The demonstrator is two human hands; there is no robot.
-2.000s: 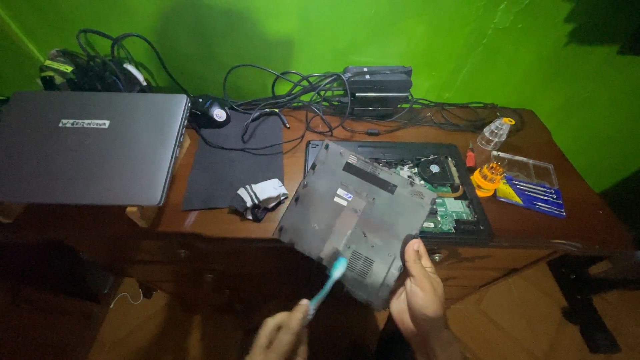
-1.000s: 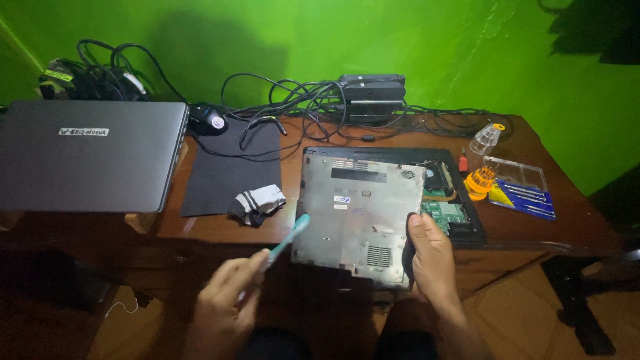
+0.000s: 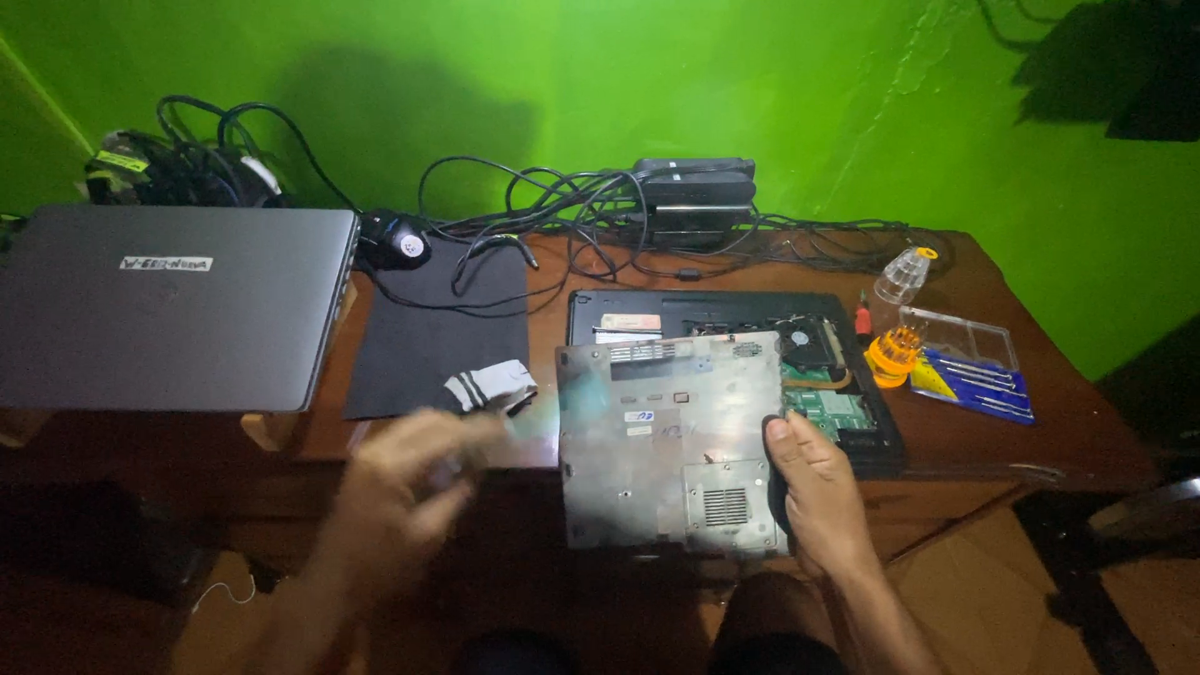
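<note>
My right hand (image 3: 825, 487) grips the right edge of a laptop bottom cover (image 3: 619, 469), thumb on its face, holding it tilted up over the desk's front edge. My left hand (image 3: 412, 487) is blurred, fingers curled, to the left of the cover. A teal smear (image 3: 586, 394) on the cover's upper left matches the toothbrush in that hand; its handle is too blurred to make out. Behind the cover lies an opened laptop base (image 3: 712, 305) with its fan (image 3: 804, 345) and green circuit board (image 3: 830, 412) showing, partly hidden by the cover.
A closed grey laptop (image 3: 169, 309) lies at left, beside a black mat (image 3: 431, 328) with a striped cloth (image 3: 495, 386). Cables and black boxes (image 3: 698, 202) line the wall. At right are an orange bit holder (image 3: 895, 356), a clear cap (image 3: 905, 277) and a screwdriver set (image 3: 980, 380).
The cover has swung from a slanted hold to a more upright, squarer one. My left hand with the toothbrush has moved from below the cover to its left side.
</note>
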